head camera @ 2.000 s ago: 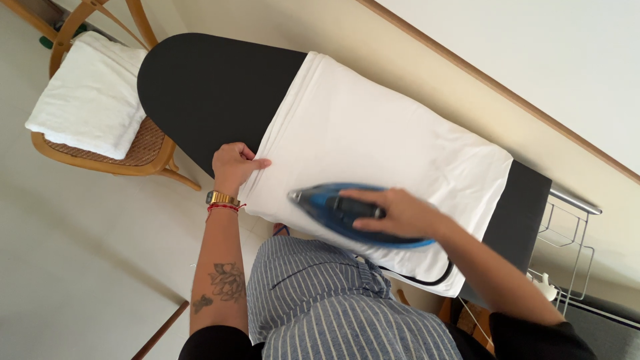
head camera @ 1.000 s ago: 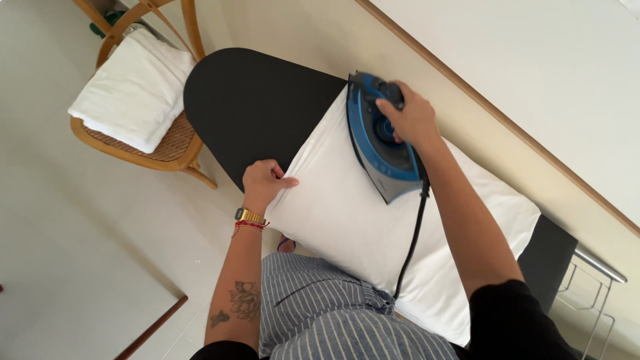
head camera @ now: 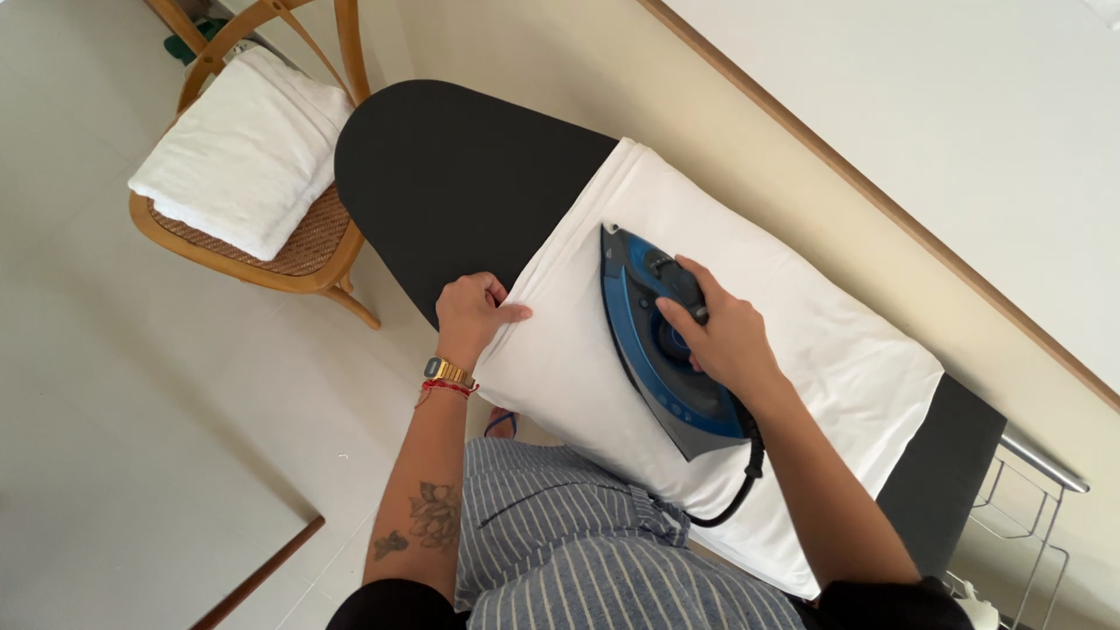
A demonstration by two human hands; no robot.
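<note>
A folded white cloth (head camera: 744, 262) lies across a black ironing board (head camera: 464, 166). My left hand (head camera: 477, 315) pinches the cloth's left edge between thumb and fingers, near the board's close side. My right hand (head camera: 722, 328) is closed around the handle of a blue and black steam iron (head camera: 643, 350), which rests on the middle of the cloth with its tip pointing up and left. The iron's black cord (head camera: 744, 490) runs down from its heel over the cloth toward my waist. The soleplate is mostly hidden under the body.
A wooden chair (head camera: 227, 262) with a woven seat bears a folded white towel (head camera: 245, 153) at the upper left. A wall with a wooden-edged ledge (head camera: 875, 197) runs along the board's far side. A metal wire rack (head camera: 1041, 516) is at the board's right end.
Two seconds ago the iron was low on the cloth near my body; one second ago it was at the far upper edge. Now it is nearer the middle. My left hand keeps its pinch on the edge.
</note>
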